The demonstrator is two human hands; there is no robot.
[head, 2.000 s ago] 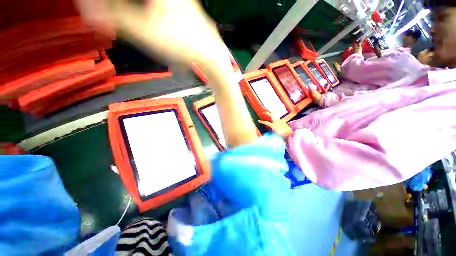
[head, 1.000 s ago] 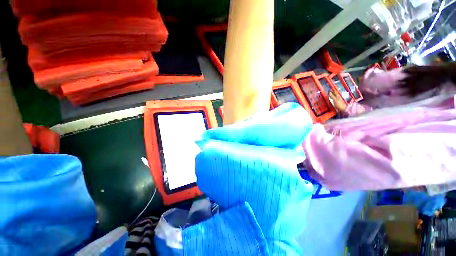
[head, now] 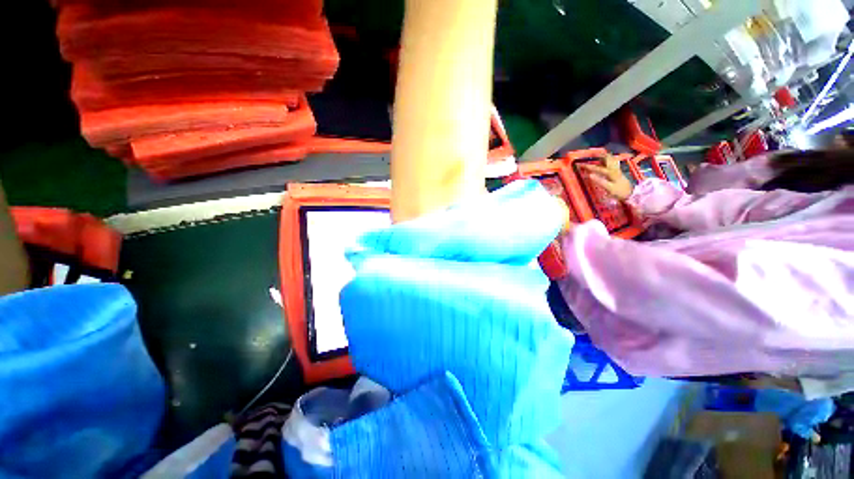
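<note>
A tablet with a lit white screen (head: 326, 271) lies in an orange-red foam tray (head: 293, 281) on the green bench. My right forearm reaches up across the top middle and its blue sleeve covers the tablet's right part; my right hand is out of the picture past the top edge. My left sleeve is at the lower left and a strip of bare forearm shows at the left edge; my left hand is cut off. A thin white cable (head: 272, 382) lies by the tray.
Stacked foam trays (head: 201, 75) stand on the grey rear shelf (head: 215, 185). Another foam tray with a tablet (head: 70, 239) is at the far left. A person in a pink smock (head: 693, 290) is close on the right, one hand on a tablet (head: 604, 198). A blue stool (head: 599, 367) is below.
My right forearm has gone from blurred over the rear shelf to reaching straight up, with its sleeve over the white-screen tablet. The view has shifted, and more of the far-left tray shows.
</note>
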